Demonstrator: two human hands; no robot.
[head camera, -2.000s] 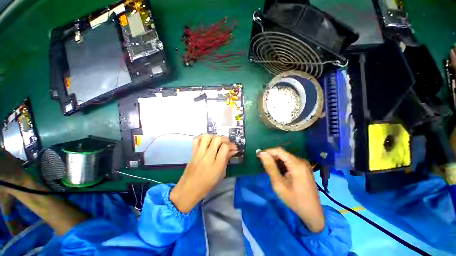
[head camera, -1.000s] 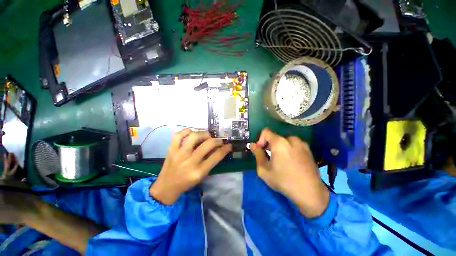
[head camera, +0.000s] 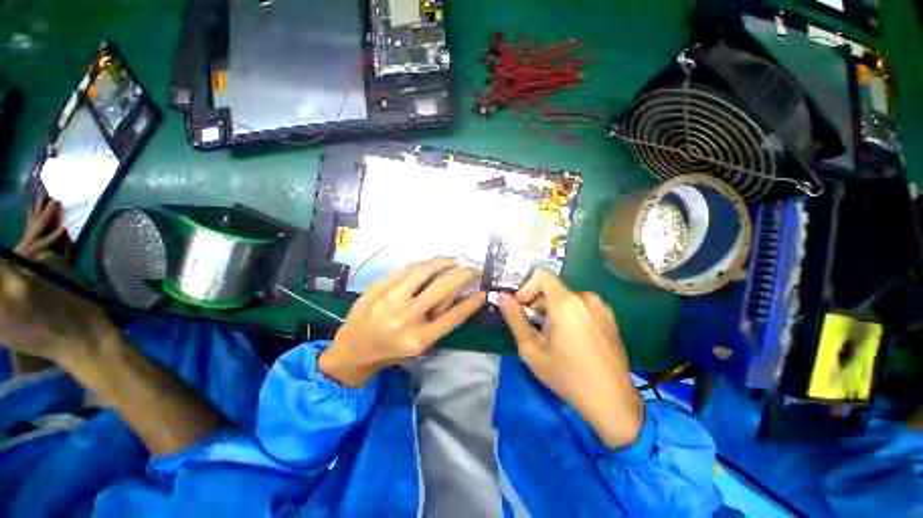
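Observation:
The tablet assembly (head camera: 415, 218) lies on the green mat in front of me, its silver-white area on the left and its board and gold flex on the right. My left hand (head camera: 405, 309) is over its lower edge, fingertips at the bottom right part. My right hand (head camera: 572, 339) pinches a small whitish part (head camera: 494, 298) between thumb and forefinger at the same edge, close to my left fingertips. What my left fingertips hold, if anything, is too small to tell.
A solder spool (head camera: 218, 265) stands left, with its wire running toward my left wrist. A tape roll (head camera: 676, 235), fume fan (head camera: 708, 142) and yellow sponge (head camera: 844, 356) are right. Red lead wires (head camera: 536, 81) and another tablet (head camera: 299, 66) lie behind. A neighbour's arm (head camera: 111, 354) reaches in left.
The view has shifted and turned. My right hand has moved left to the tablet's lower edge and now meets my left fingertips there. The neighbour's hand has moved at the left tablet.

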